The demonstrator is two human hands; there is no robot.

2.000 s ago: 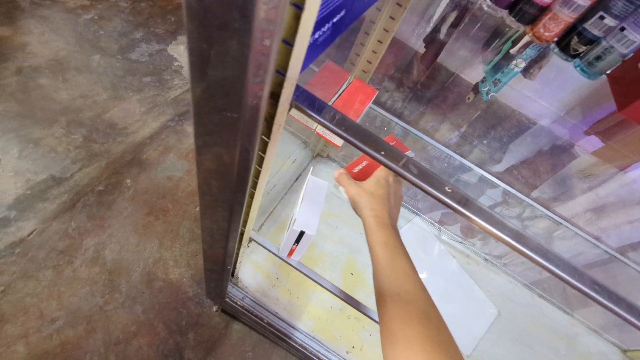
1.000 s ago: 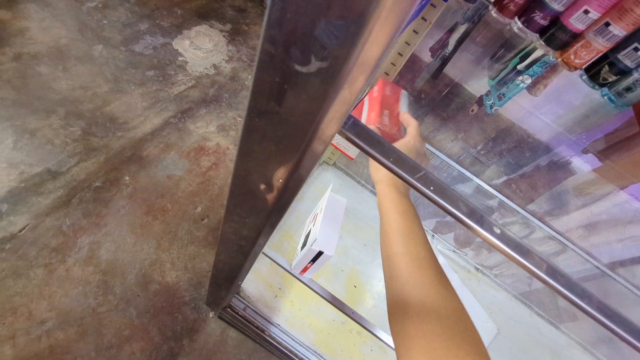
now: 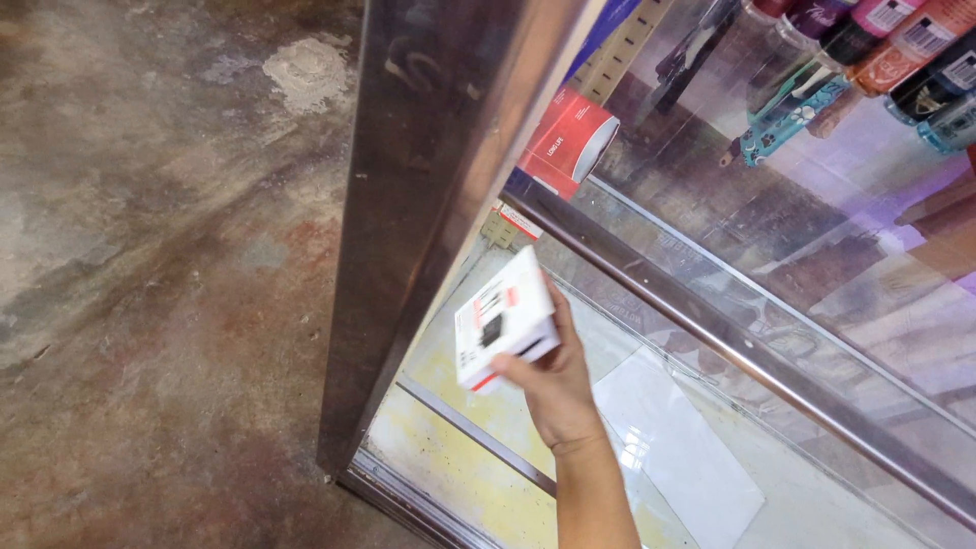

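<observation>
In the head view my right hand [image 3: 560, 381] grips a small white box [image 3: 503, 324] with a dark picture and red marks on it. The thumb lies across its lower edge and the fingers are behind its right side. The box is tilted and somewhat blurred, held above the bottom of a glass display case. Up and to the right of it, red cardboard packaging [image 3: 568, 145] stands on the glass shelf in the case's corner. A further box with a red-and-white edge [image 3: 521, 221] shows just below the shelf rail. My left hand is out of view.
A metal post [image 3: 415, 229] borders the case on the left. The shelf's metal rail [image 3: 686, 313] runs diagonally above the case bottom. A white sheet [image 3: 679, 442] lies on that bottom. Several bottles [image 3: 907, 53] hang into view at the upper right. Stained concrete floor [image 3: 152, 305] is outside.
My right hand has let go of the red box on the shelf and moved down. It has taken hold of the white box, which stood on the case bottom before, and lifted it.
</observation>
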